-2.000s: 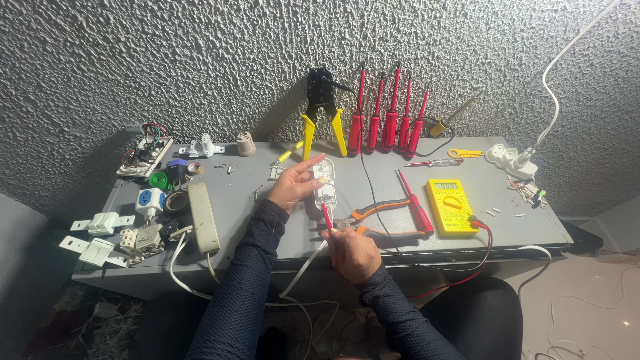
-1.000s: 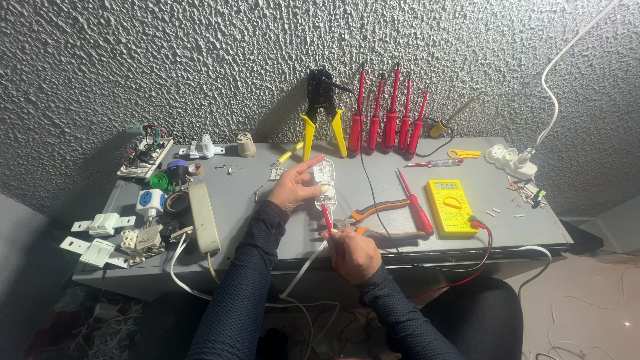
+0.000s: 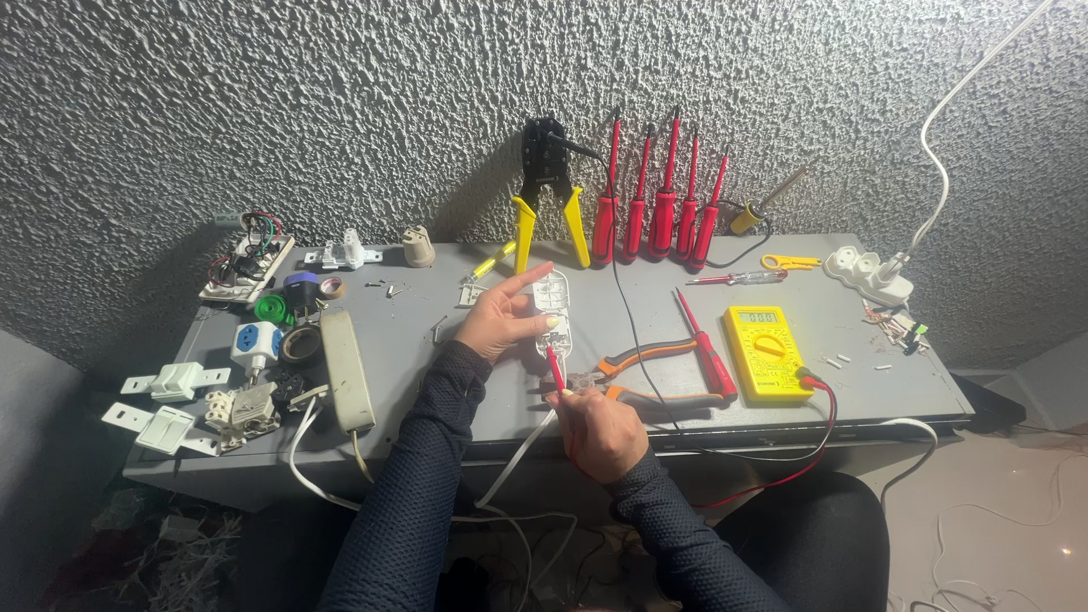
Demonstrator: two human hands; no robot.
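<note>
My left hand (image 3: 507,316) holds an opened white plastic power strip housing (image 3: 552,293) against the grey tabletop, its thumb across the middle. In my right hand (image 3: 605,433) is a red multimeter probe (image 3: 556,367), its tip at the lower end of the housing. A white cable (image 3: 520,459) runs from that end down past the table's front edge. Combination pliers (image 3: 646,398) with orange and grey handles lie open just right of the housing, partly behind my right hand. A red screwdriver (image 3: 707,357) lies across their handle ends. The yellow multimeter (image 3: 769,353) lies farther right.
A yellow-handled crimping tool (image 3: 544,187) and several red screwdrivers (image 3: 663,217) lean on the textured wall. A soldering iron (image 3: 750,217), a voltage tester (image 3: 748,278) and a white power strip (image 3: 867,276) are at right. Plugs, sockets, tape rolls and a long beige housing (image 3: 346,374) crowd the left.
</note>
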